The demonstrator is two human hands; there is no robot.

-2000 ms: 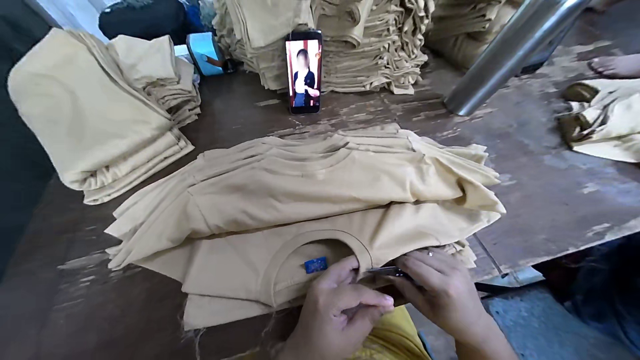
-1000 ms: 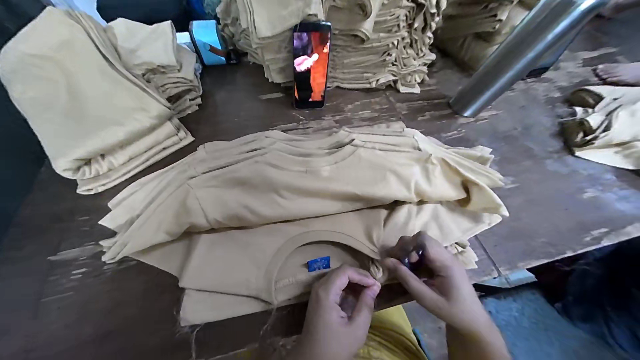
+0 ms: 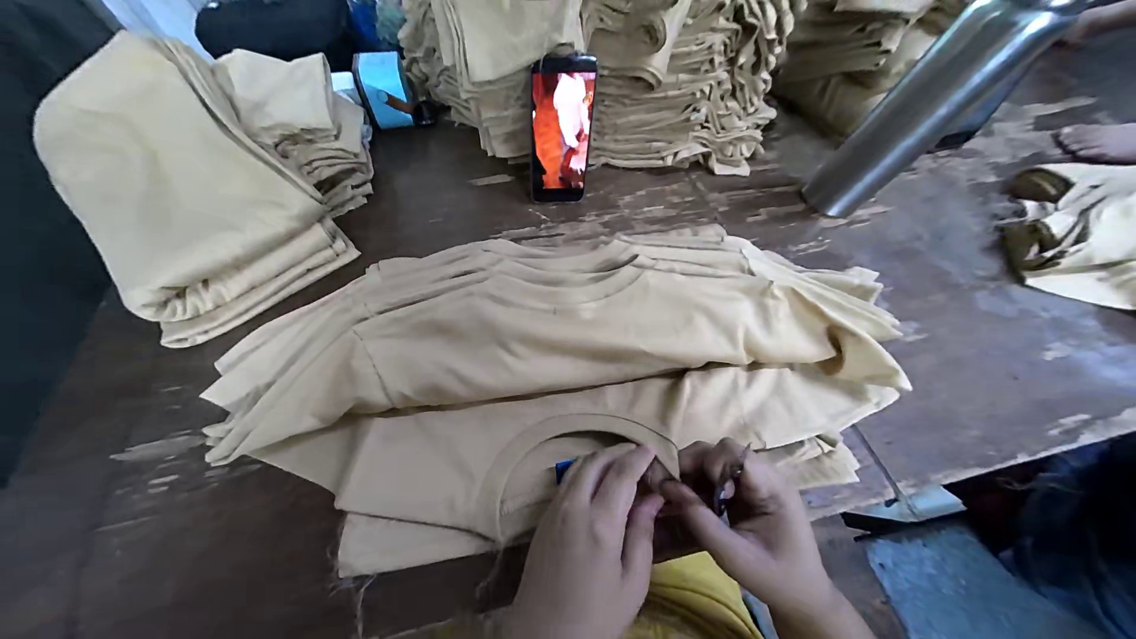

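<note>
Several beige T-shirts lie in a layered pile in front of me. The nearest shirt's ribbed neckline faces me, with a blue neck label partly covered by my fingers. My left hand pinches the right side of that neckline. Close against it, my right hand holds a small dark metal tool, perhaps thread snips, and its thumb and finger meet the collar edge too. Loose threads hang from the shirt's lower edge.
A phone with a lit screen leans on stacked beige garments. Folded beige fabric lies at the left, near a light blue object. A steel bottle or tube slants at the right, near another person's foot or hand and more cloth.
My left hand has moved up over the collar and now covers most of the blue label. My right hand has come down against it, closer than one second ago.
</note>
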